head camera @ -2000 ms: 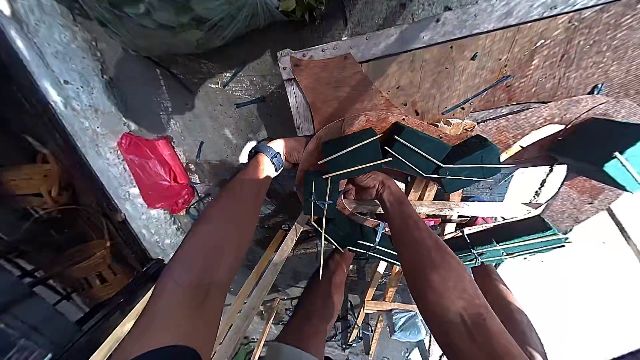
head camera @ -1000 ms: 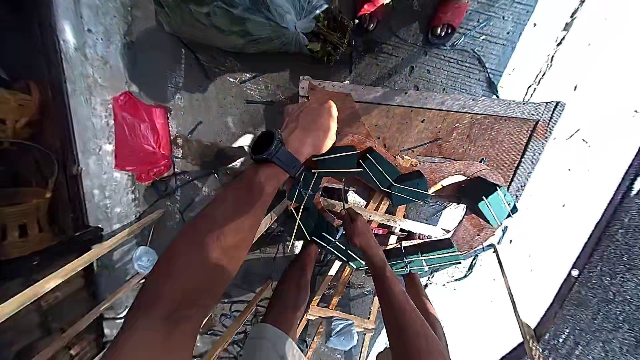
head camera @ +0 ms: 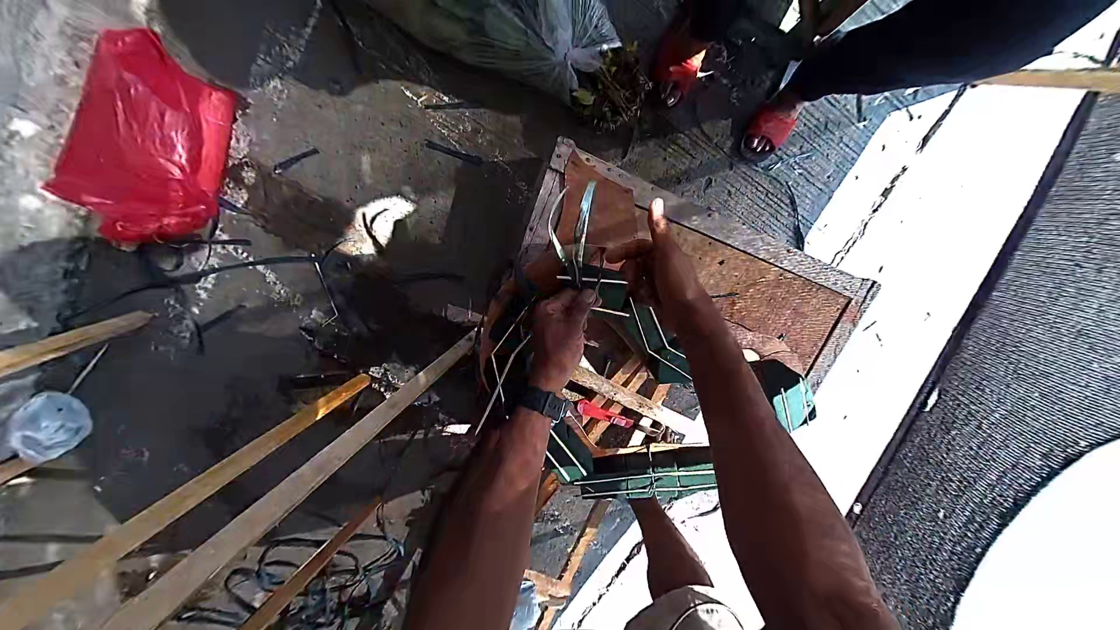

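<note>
My left hand (head camera: pixel 560 328), with a dark watch on its wrist, is inside the ring of green blocks, its thumb and fingers closed at the lower edge of a green block (head camera: pixel 604 284). Thin shiny strips (head camera: pixel 584 219) stand up from that block. My right hand (head camera: pixel 669 267) is at the block's right end, one digit stretched upward; its other fingers are partly hidden. More dark green foam-like blocks (head camera: pixel 652 472), bound with pale thin strips, curve around on a brown board (head camera: pixel 604 206) with cut-out openings. Pale thin sticks (head camera: pixel 503 376) cross left of my left hand.
A wood-framed panel (head camera: pixel 770 293) lies beneath the ring. Long wooden strips (head camera: pixel 289 486) reach in from lower left. A red plastic bag (head camera: pixel 144 140) and a filled clear bag (head camera: pixel 490 44) are on the ground. A person's feet in red footwear (head camera: pixel 770 127) are at the top right.
My left hand has come from beyond the ring's outer edge to the block. My right hand has gone from inside the ring to the block's far side. The view has shifted strongly.
</note>
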